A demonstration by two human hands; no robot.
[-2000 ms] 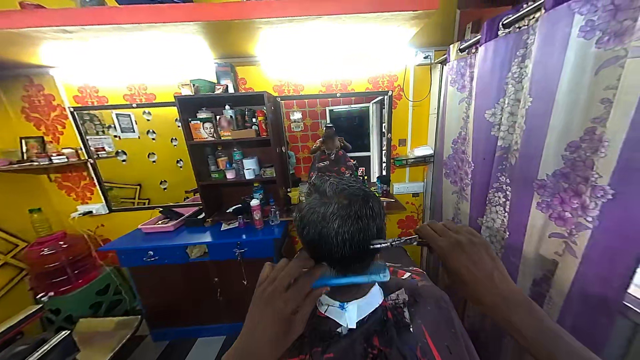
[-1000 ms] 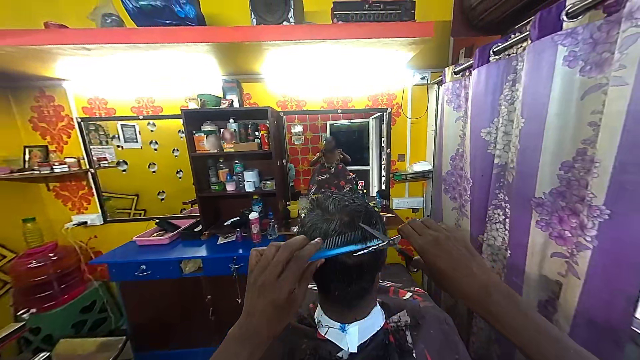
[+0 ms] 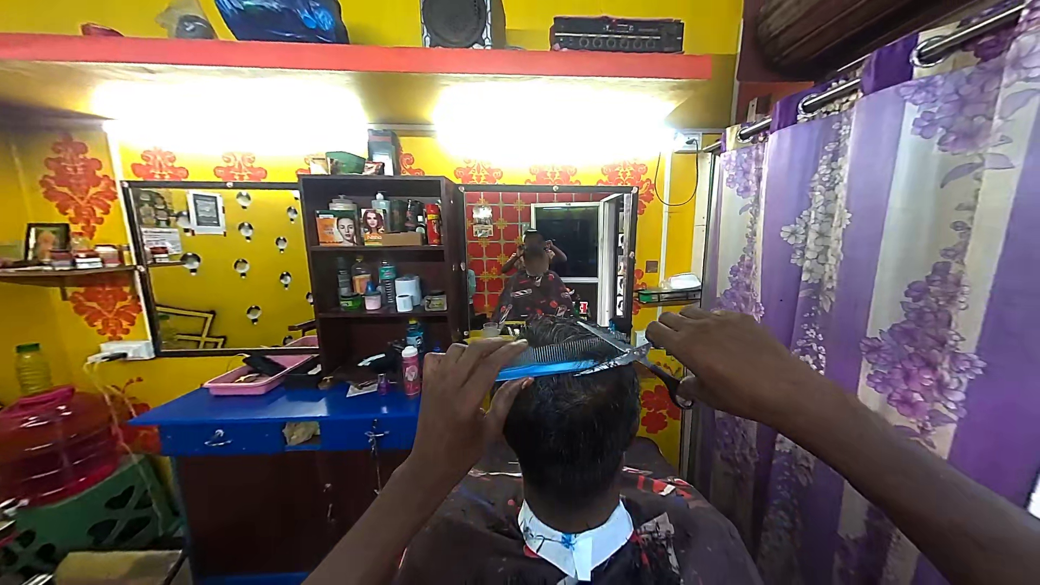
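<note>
A seated person with short dark hair (image 3: pixel 573 431) faces away from me, wearing a dark patterned cape (image 3: pixel 682 536) with a white paper neck strip (image 3: pixel 575 540) at the collar. My left hand (image 3: pixel 467 398) holds a blue comb (image 3: pixel 544 370) level across the back of the crown. In my right hand (image 3: pixel 719 357) is a pair of scissors (image 3: pixel 642 355), its blades apart, beside the comb's teeth at the upper right of the head. A finger sits at the scissors' dark handle loop.
Ahead stands a blue counter (image 3: pixel 284 414) with a pink tray (image 3: pixel 244 382) and bottles. A dark shelf unit (image 3: pixel 382 252) holds bottles and boxes beside a wall mirror (image 3: pixel 569 244). A purple floral curtain (image 3: pixel 902 284) hangs close at the right. A red water jug (image 3: pixel 61 443) stands left.
From the nape, both hands have risen with comb and scissors to the crown. Over the last second they have moved only slightly there. The view has tilted upward.
</note>
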